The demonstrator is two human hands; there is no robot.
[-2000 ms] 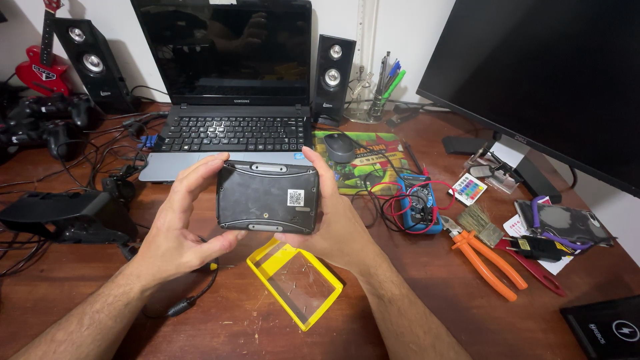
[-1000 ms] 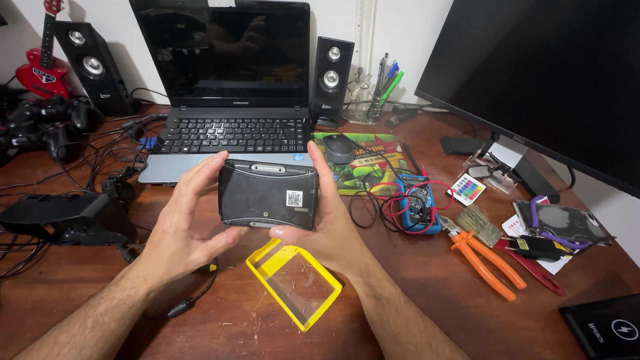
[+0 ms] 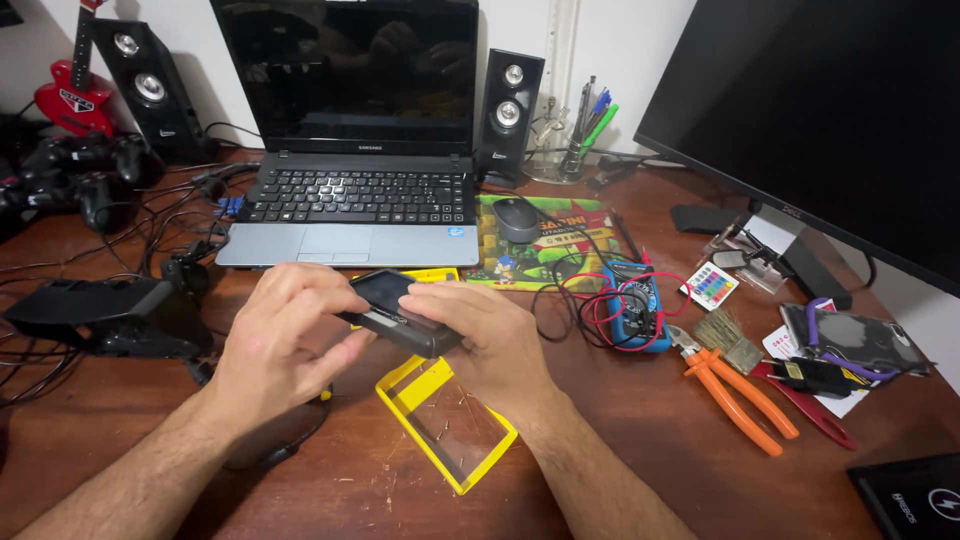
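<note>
A black handheld electronic device with a dark screen (image 3: 386, 294) is held between my two hands, tilted, its screen side facing up. My left hand (image 3: 289, 337) grips its left side, fingertips at the near left edge. My right hand (image 3: 487, 337) holds its right side, with fingers lying over the screen's edge. Below them a yellow plastic frame with a clear window (image 3: 454, 420) lies on the wooden desk, with several small screws on the window. Behind the device a second yellow part (image 3: 442, 275) lies partly hidden by it and my hands.
A Samsung laptop (image 3: 349, 244) stands behind my hands, with a mouse (image 3: 516, 219) on a colourful mat. To the right are a blue multimeter (image 3: 637, 307), orange-handled pliers (image 3: 739, 397), a brush (image 3: 727, 341) and a monitor (image 3: 817, 112). Cables and a black hood-like part (image 3: 112, 315) lie left.
The device has been turned over from its back, which bears a printed code, to its screen side. Both hands have changed their hold, and the yellow part behind them has come into view.
</note>
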